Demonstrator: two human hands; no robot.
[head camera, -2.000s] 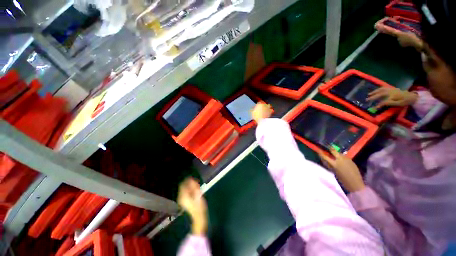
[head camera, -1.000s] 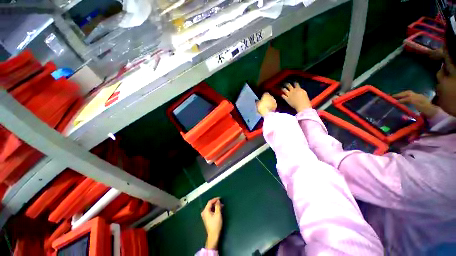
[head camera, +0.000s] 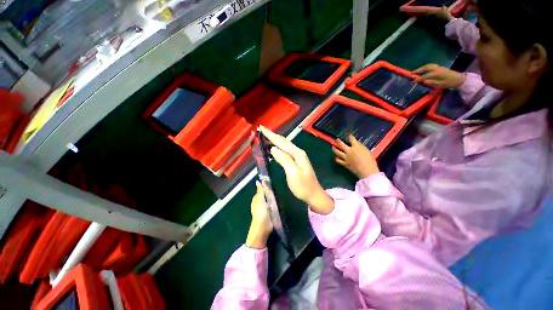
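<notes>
A bare thin tablet (head camera: 271, 197) is held up nearly edge-on above the green bench, between my two hands. My left hand (head camera: 260, 217) grips its left side. My right hand (head camera: 297, 168) is at its upper right edge, fingers extended along it. Its screen content cannot be read. An empty orange-red foam tray (head camera: 267, 111) lies on the rear ledge. Beside it, leaning orange trays (head camera: 209, 134) stand against a framed tablet with a pale screen (head camera: 179, 109).
A person in a pink smock (head camera: 449, 157) sits at right, a hand on a framed tablet (head camera: 353, 126); more framed tablets lie beyond. A shelf post (head camera: 359, 33) stands behind. Orange trays (head camera: 54, 239) are stacked at lower left, behind a curved grey rail (head camera: 91, 200).
The tablet has been lifted out of its orange tray and brought forward over the bench. My left hand has come up to hold it. The view has shifted.
</notes>
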